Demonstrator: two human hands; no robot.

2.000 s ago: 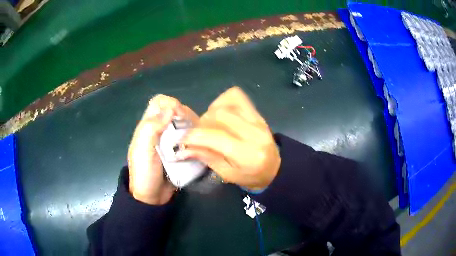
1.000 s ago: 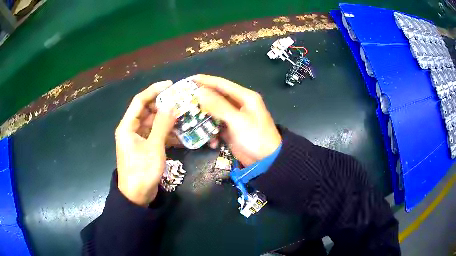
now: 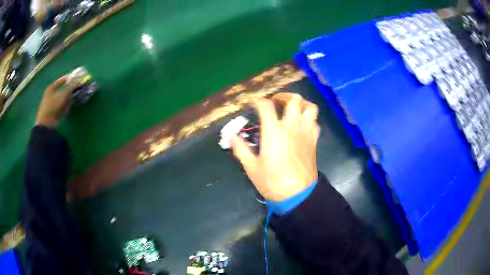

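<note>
My left hand (image 3: 52,103) is stretched out over the green belt at the far left, its fingers on a blurred white housing with parts in it (image 3: 81,85). My right hand (image 3: 285,142) is at the centre, thumb and fingers apart around the wired subassembly (image 3: 232,132), which shows a white block and a red wire. The hand partly hides it, and whether the fingers touch it is unclear. A green circuit board (image 3: 141,251) and a cluster of small parts (image 3: 208,263) lie on the dark bench (image 3: 177,204) at the bottom.
The green conveyor belt (image 3: 177,59) has a worn brown edge (image 3: 185,131). Stacked blue sheets (image 3: 397,129) stand at the right, with rows of white housings (image 3: 430,53) on top. A blue cord (image 3: 266,241) hangs from my right wrist. Blurred items line the belt's far side.
My hands have parted. The left has moved the housing out over the belt; the right has moved to the wired subassembly. The view has shifted, and the green board now shows at the bottom.
</note>
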